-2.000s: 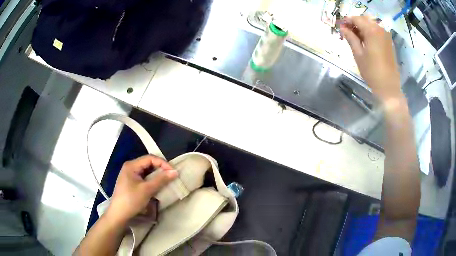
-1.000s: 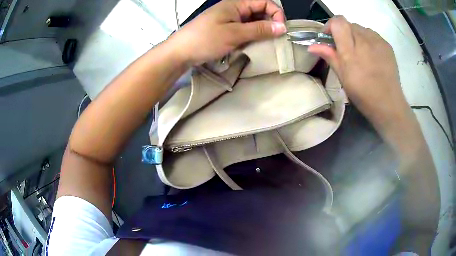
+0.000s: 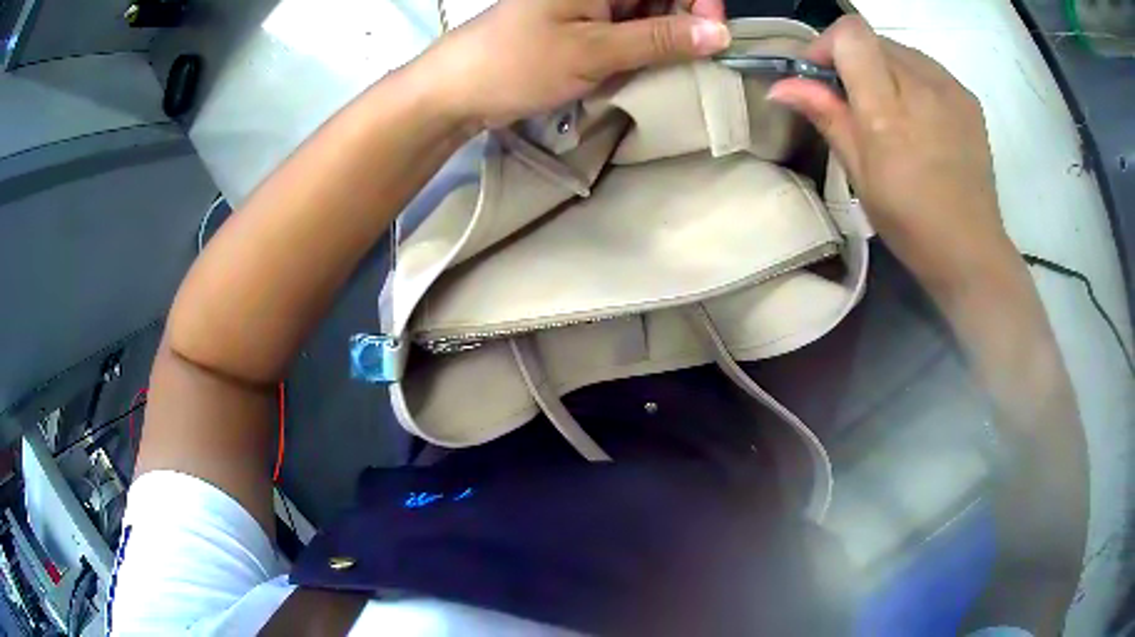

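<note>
The cream-beige handbag lies open on my aproned lap, its top zipper facing me. My left hand pinches the bag's far rim beside the stitched handle end tab. My right hand holds small metal thread snips, their blades pointing left along the rim, close to my left fingertips. Whether the blades touch the bag or a thread I cannot tell. Two thin ties hang from the near side. Shiny blue film wraps the bag's left end.
The navy apron covers my lap. The white table edge curves past on the right, with a dark cord on it. A blue crate shows blurred at lower right. Tools and odds and ends lie at lower left.
My right hand has come from the table to the bag with the snips in it. The view has turned down to the bag. In the last second, hands and bag rim shifted slightly up in view.
</note>
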